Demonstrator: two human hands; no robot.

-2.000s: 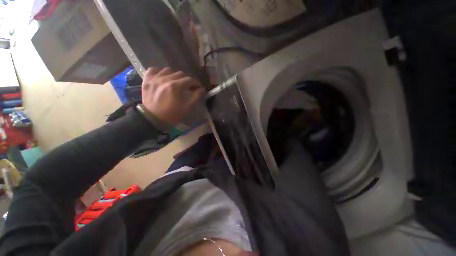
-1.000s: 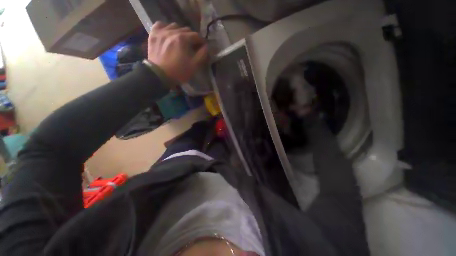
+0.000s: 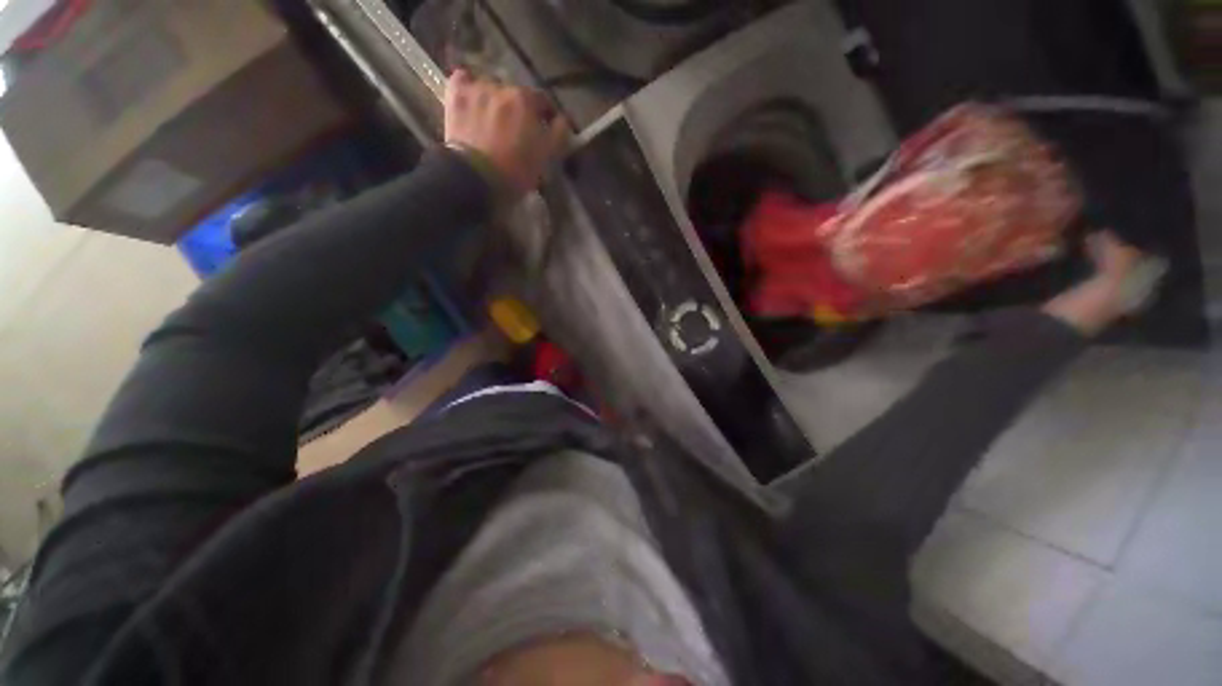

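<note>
The front-loading washing machine [image 3: 838, 101] appears tilted, with a dark control panel and dial [image 3: 693, 328]. Red cloth [image 3: 791, 255] with a bit of yellow hangs out of its round opening. A larger, blurred red and whitish bundle [image 3: 958, 208] joins it in front of the opening. My left hand [image 3: 503, 127] has its fingers curled over the machine's top edge. My right hand [image 3: 1106, 288] is blurred, out past the opening beyond the red bundle, with a small pale thing at its fingers. Whether it grips anything is unclear.
A cardboard box [image 3: 161, 114] stands at the upper left, above a blue container [image 3: 215, 241]. Yellow [image 3: 512, 318] and teal [image 3: 418, 328] items lie beside the machine. A dark surface [image 3: 1139, 174] is behind the red bundle. Pale floor tiles [image 3: 1072, 456] show at the lower right.
My right arm, earlier reaching into the drum, is now out to the right. Red cloth has come out of the opening. My left hand stays on the machine's edge. The view has shifted.
</note>
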